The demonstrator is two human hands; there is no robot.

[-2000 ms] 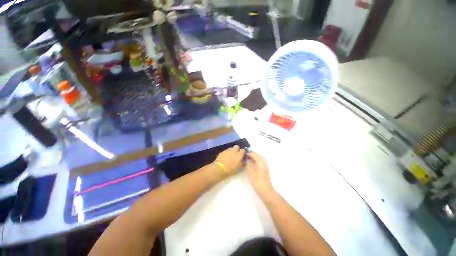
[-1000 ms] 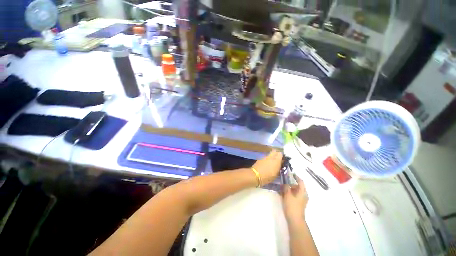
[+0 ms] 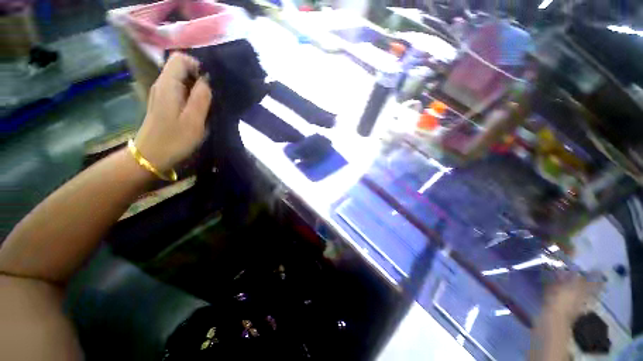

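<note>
My left hand point(image 3: 176, 113), with a yellow bracelet, is at the far left with thumb and fingers closed on the edge of black fabric pieces point(image 3: 236, 70) beside the pink basket. How many pieces it holds cannot be told. My right hand point(image 3: 571, 296) is blurred at the lower right, over the right end of the clear-blue sewing template point(image 3: 384, 236); its fingers and any contents are unclear. A brown strip crosses the template. Two more black strips point(image 3: 299, 106) lie on the table between the pile and the template.
A small dark device lies on a blue pad point(image 3: 324, 166). A dark thermos bottle point(image 3: 374, 109) stands behind it. The pink basket point(image 3: 173, 28) is at the far table end. An orange-capped bottle point(image 3: 430, 116) and shelf clutter stand behind the template. The table edge runs diagonally beside dark clothing.
The view has swung left. My left hand has left the black piece at the template and is now at the black pile. My right hand is apart from it, near the template's right end.
</note>
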